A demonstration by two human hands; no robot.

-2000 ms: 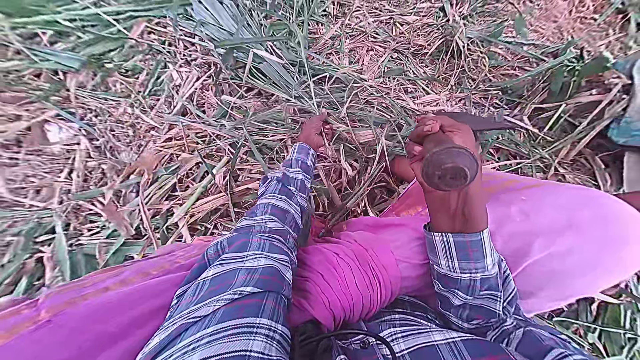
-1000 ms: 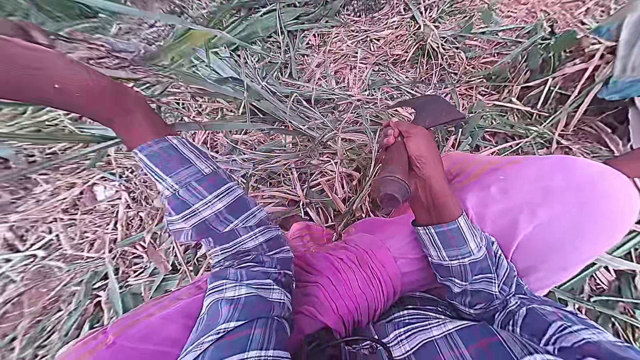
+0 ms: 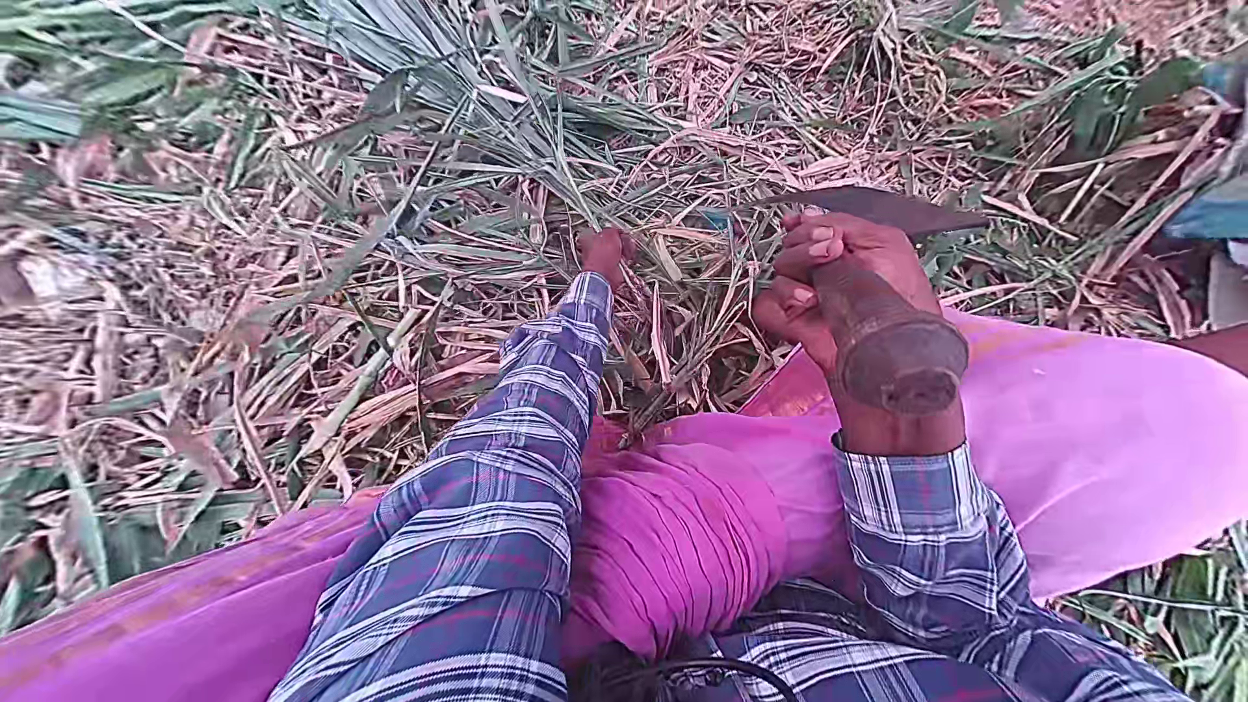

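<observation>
My right hand [image 3: 858,283] is closed around the worn wooden handle [image 3: 902,351] of a bladed hand tool, its butt end pointing up toward me. The dark metal blade [image 3: 892,210] sticks out beyond my fingers, just above the dry stalks. My left hand [image 3: 604,255] is low in the cut grass, left of the tool, against the lower ends of a bunch of long green blades [image 3: 526,117]. Its fingers are partly hidden, so whether it grips them cannot be told.
Dry and green cut grass [image 3: 322,341] covers the ground all around. Pink cloth [image 3: 1092,439] drapes over my legs close below both hands. A blue object [image 3: 1214,213] lies at the right edge, and a whitish scrap [image 3: 49,278] at the far left.
A second ago my left arm reached out to the upper left; now the hand is back low in the middle. My right hand keeps hold of the tool, whose butt now faces me more.
</observation>
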